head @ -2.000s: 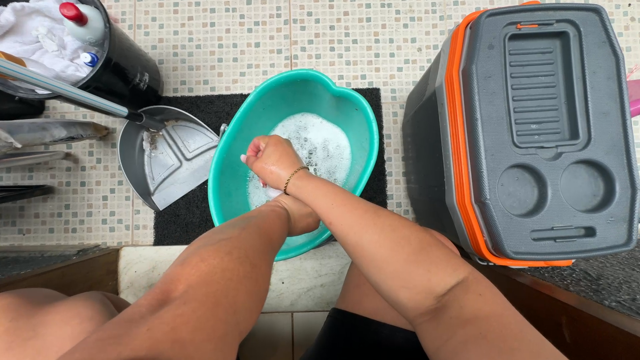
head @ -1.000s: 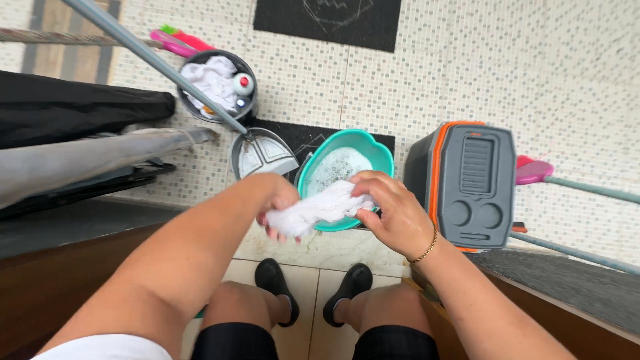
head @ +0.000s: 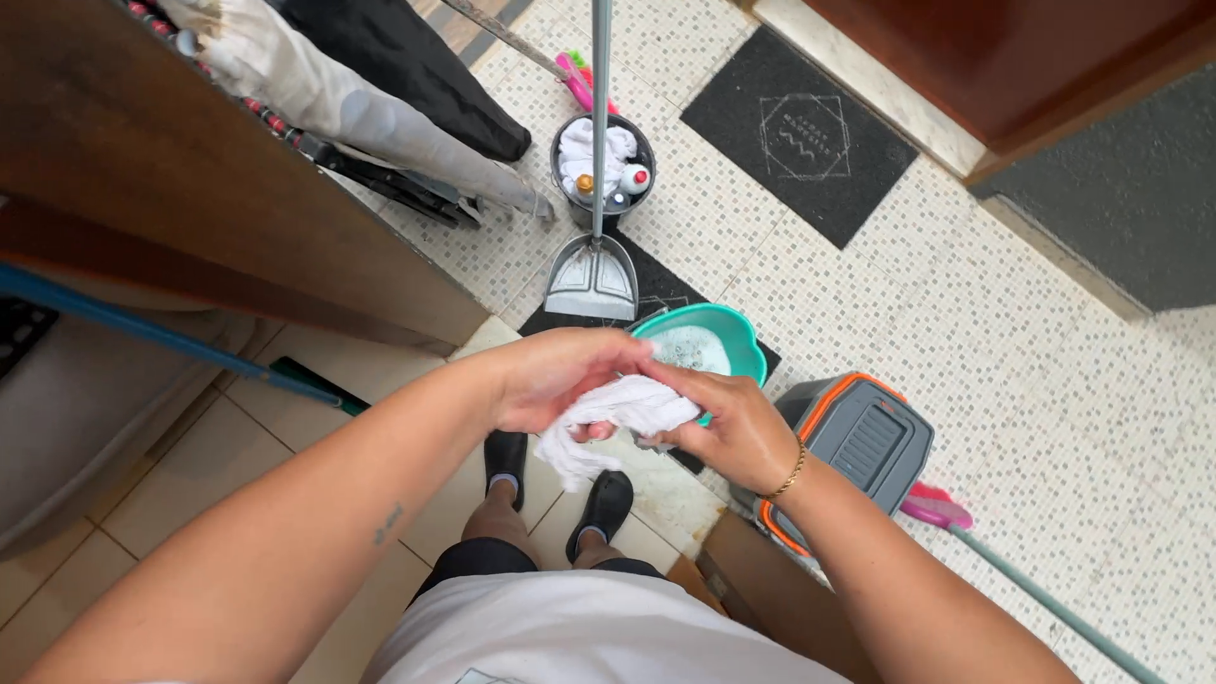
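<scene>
A white cloth is bunched between my two hands, one end hanging down on the left. My right hand, with a gold chain bracelet at the wrist, grips the cloth's right part between thumb and fingers. My left hand is palm up beneath and beside the cloth, its fingers partly hidden by it; whether they close on it cannot be told. Just beyond my hands, a teal plastic basin holds foamy water. Its near side is partly covered by my right hand.
A long-handled dustpan stands on a black mat, near a black bucket of cloths and bottles. A grey and orange cooler and a pink broom are on the right. Wooden doors flank the tiled floor.
Two seconds ago my hands were over the basin; one second ago they held the white cloth stretched out. Now the cloth is bunched between them. The view has turned and widened.
</scene>
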